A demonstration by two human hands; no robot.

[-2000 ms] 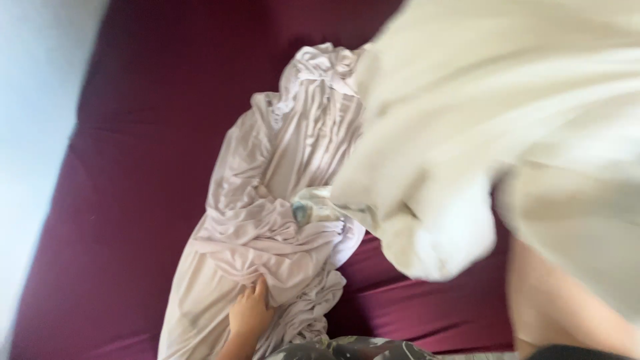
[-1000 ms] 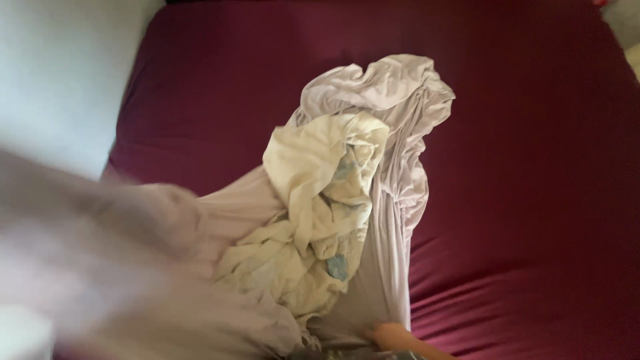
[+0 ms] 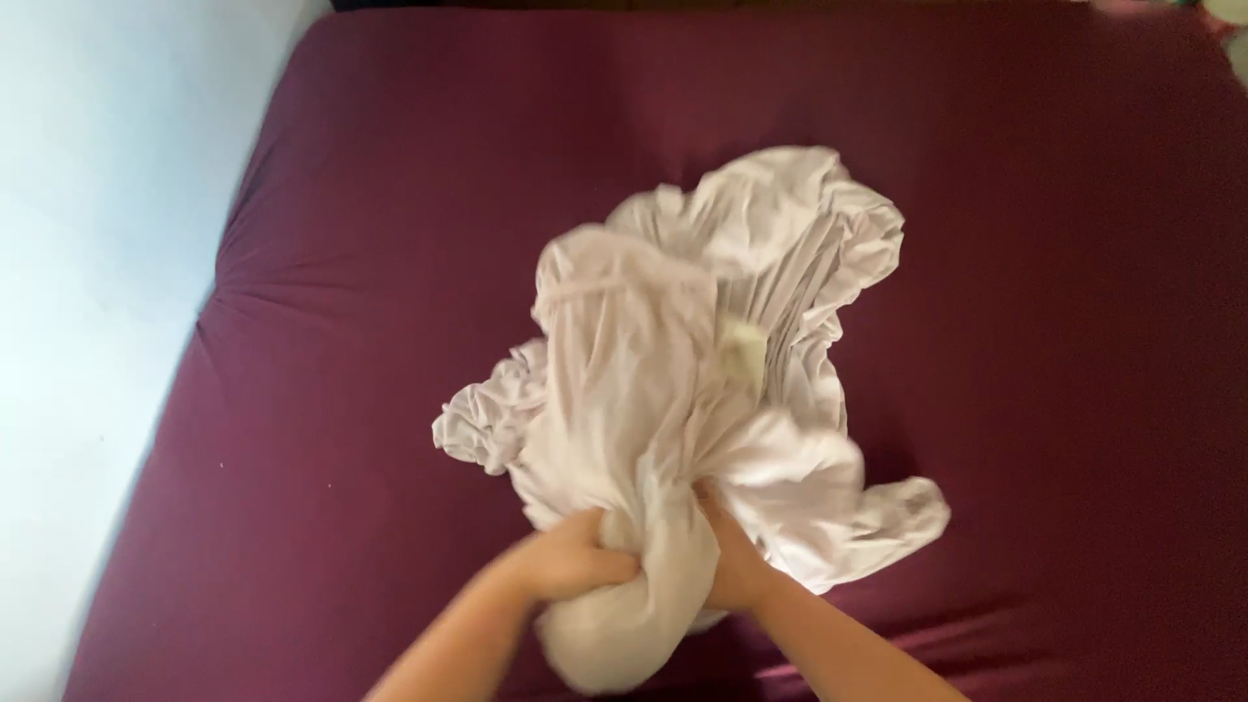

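A crumpled bundle of pale pinkish-white fabric (image 3: 624,341) lies in folds near the middle of a dark red fitted sheet (image 3: 390,195). My left hand (image 3: 585,558) grips a gathered part of the fabric at the bundle's near end, where a rounded fold hangs toward me. On the other side of that gathered part, my right hand (image 3: 729,556) is pushed in among the folds, its fingers hidden by the cloth, so its grip does not show. A small patch of cream-yellow cloth (image 3: 743,353) shows between the folds.
The red sheet covers a mattress, with puckers along its left edge. A pale, bluish-white wall (image 3: 107,195) runs along the left. Something blurred and light-coloured stands at the far right corner.
The pale fabric, spread out before, is now bunched together. The cream cloth that lay on top a second ago is mostly covered. Both hands are now at the bundle; the view has shifted.
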